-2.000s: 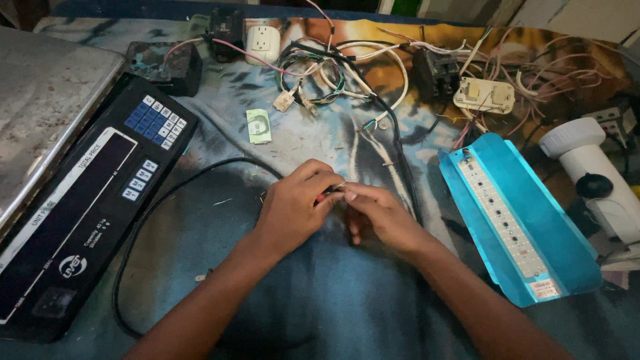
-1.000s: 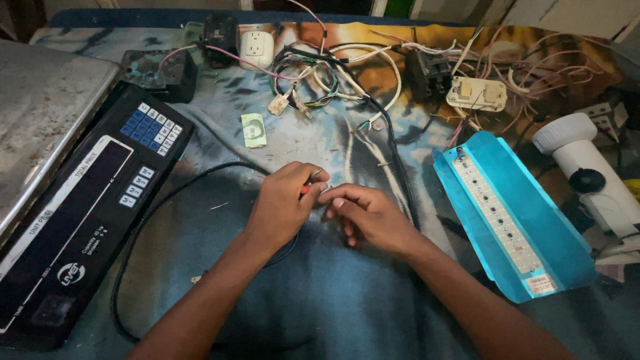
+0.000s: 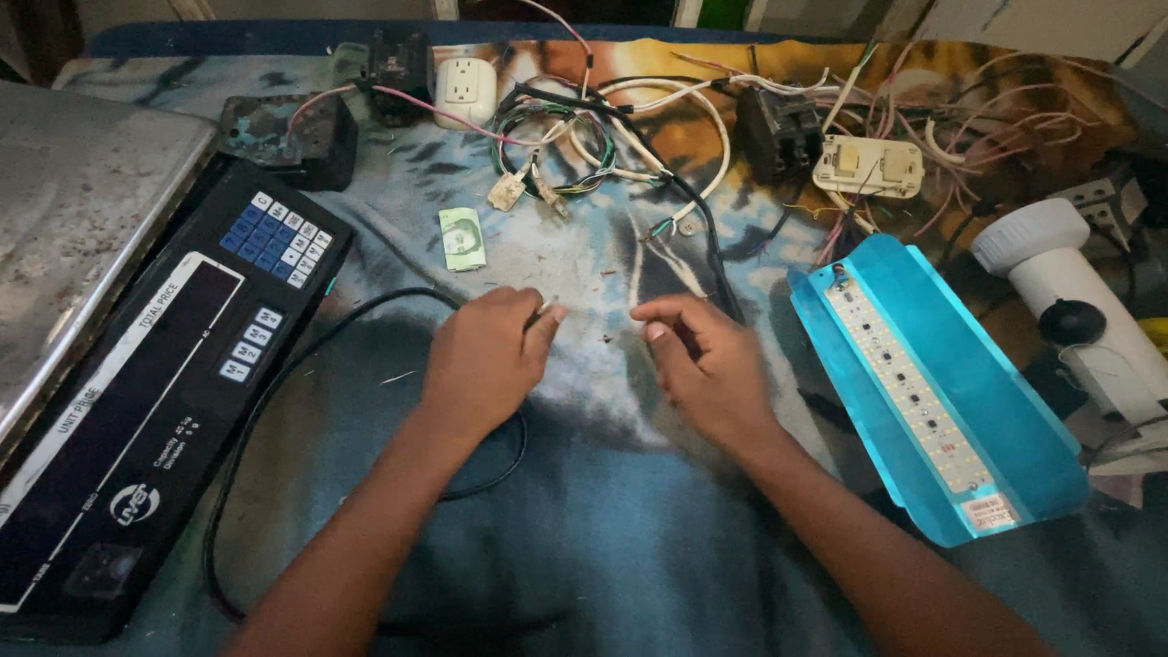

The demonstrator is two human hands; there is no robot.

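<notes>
My left hand [image 3: 488,360] is at mid-view, thumb and index finger pinched together, a small light tip showing between them. A black cable [image 3: 524,436] runs to this hand and curves out below it; the held part is mostly hidden. To the right, apart from it, my right hand [image 3: 707,365] hovers with curled fingers, thumb and index finger slightly apart and nothing visible between them. Small scraps [image 3: 607,338] lie on the cloth between the hands. Beyond them are coiled wires with plugs [image 3: 507,190] and a folded green banknote [image 3: 463,239].
A black digital scale [image 3: 196,365] stands at left beside a metal platform [image 3: 82,173]. At right lie a blue LED light panel [image 3: 1004,392] and a white cylindrical device [image 3: 1077,301]. A white outlet [image 3: 465,91], black boxes [image 3: 780,132], a switch plate [image 3: 867,166] and tangled wires line the back.
My hands were close together at a small piece with red on it; now they are apart, the right hand having moved away to the right.
</notes>
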